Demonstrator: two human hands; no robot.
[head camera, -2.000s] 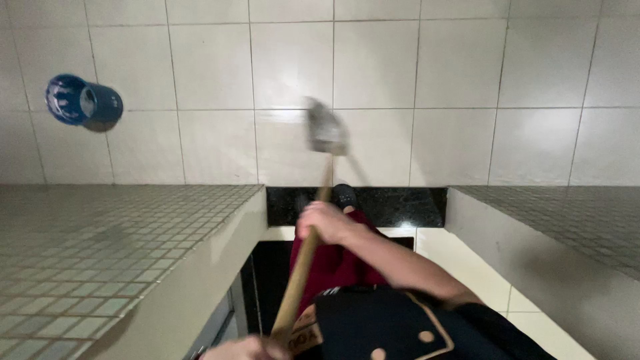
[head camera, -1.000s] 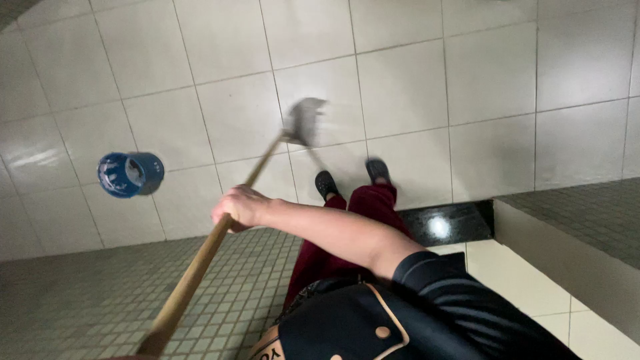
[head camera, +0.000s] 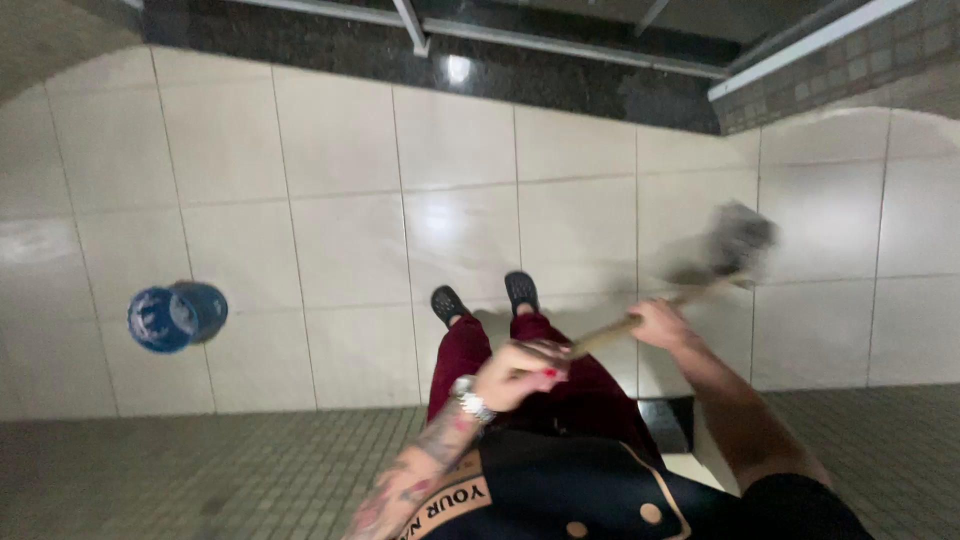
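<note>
A mop with a wooden handle (head camera: 606, 336) slants across my front, its blurred grey head (head camera: 741, 237) over the floor tiles at the right. My left hand (head camera: 527, 373), with a metal watch on the wrist, is closed around the upper end of the handle near my thighs. Lower down the shaft, nearer the mop head, my right hand (head camera: 661, 324) grips it. Motion blur hides whether the mop head touches the floor. A blue plastic bucket (head camera: 161, 319) stands on the tiles at the left, away from both hands.
My feet in black clogs (head camera: 520, 291) stand on pale floor tiles (head camera: 345, 247). A dark stone ledge with a metal frame (head camera: 570, 90) runs along the top. Small-tiled wall surfaces (head camera: 247, 465) lie along the bottom, with a dark threshold (head camera: 667, 424) behind me.
The mop head has swung from in front of my feet to the right side. My left hand, at the lower frame edge before, is now in front of my body. The view has shifted.
</note>
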